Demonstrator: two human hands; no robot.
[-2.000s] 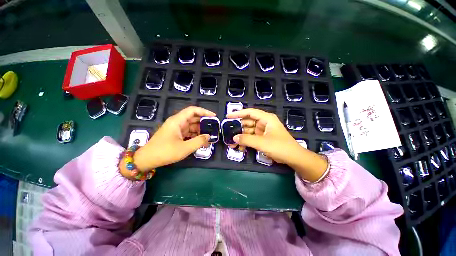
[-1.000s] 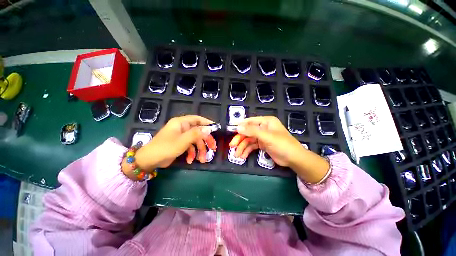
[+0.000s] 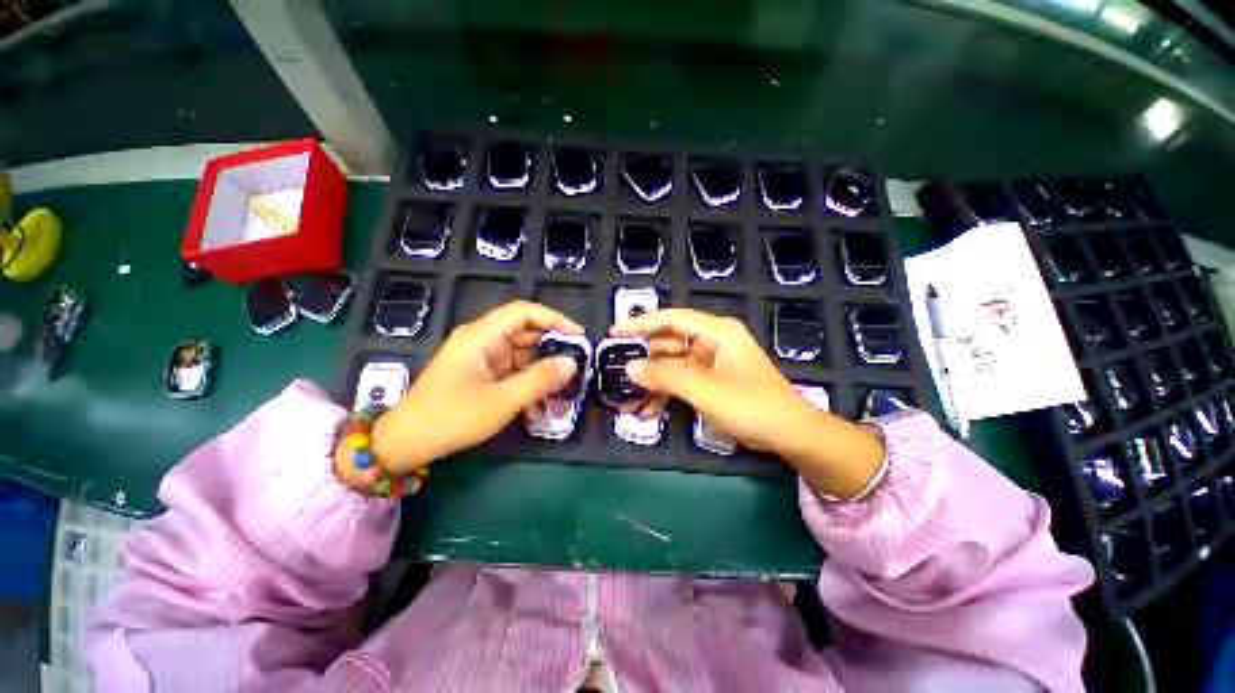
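Observation:
My left hand (image 3: 490,379) holds a strapless smartwatch (image 3: 564,368) by its edges, its dark face up and the thumb on the glass. My right hand (image 3: 707,376) holds a second smartwatch (image 3: 623,370) close beside it, dark face up with small faint marks, thumb at its edge. Both are above the black foam tray (image 3: 481,301). Many dark-faced watches lie in the tray's pockets. A few units lie with the pale back up, one just behind my hands (image 3: 634,303) and others in the front row, partly hidden by my hands.
A red box (image 3: 328,217) stands at the left with two dark-faced watches (image 3: 271,306) beside it. An opened-looking unit (image 3: 190,367) lies nearer. A written paper (image 3: 1009,366) with a pen (image 3: 935,313) lies at the right, beside a second black tray of watches (image 3: 1084,431).
One second ago both watches were tilted edge-on; now their dark faces are turned up again. My fingers have curled back behind them, and both hands stay over the tray.

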